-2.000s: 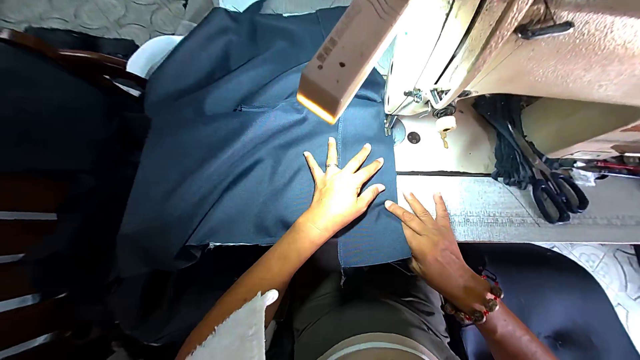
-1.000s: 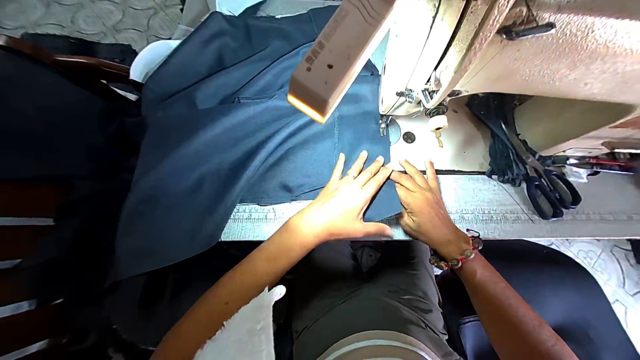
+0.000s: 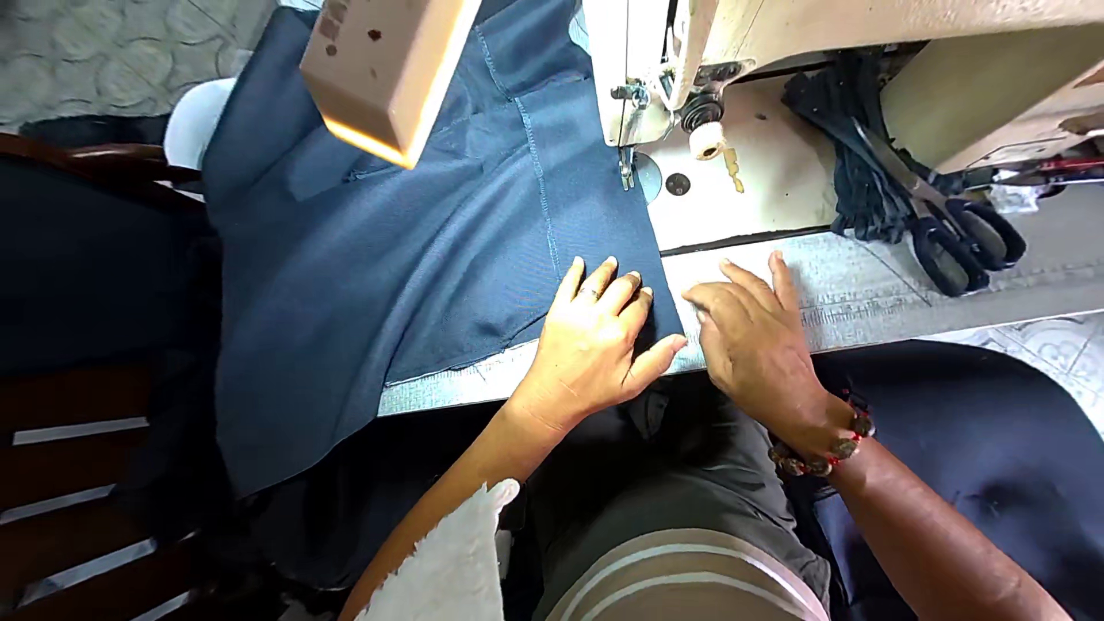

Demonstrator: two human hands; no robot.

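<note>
Navy blue fabric with a stitched seam lies across the sewing machine bed and hangs off the table's left front. Its right edge is beside the presser foot of the industrial sewing machine. My left hand rests palm down on the fabric's near right corner, fingers somewhat apart. My right hand, with a beaded bracelet at the wrist, is just right of the fabric edge over the table's front; its index finger and thumb are near each other, and nothing shows between them.
Black-handled scissors lie on dark fabric strips at the right. A ruler-like marked strip runs along the table front. The machine's beige lamp or arm hangs over the fabric. A wooden chair stands at the left.
The fabric's near edge has moved away from me, baring more of the marked table strip. My right hand has come off the fabric edge to the right. The view has come closer.
</note>
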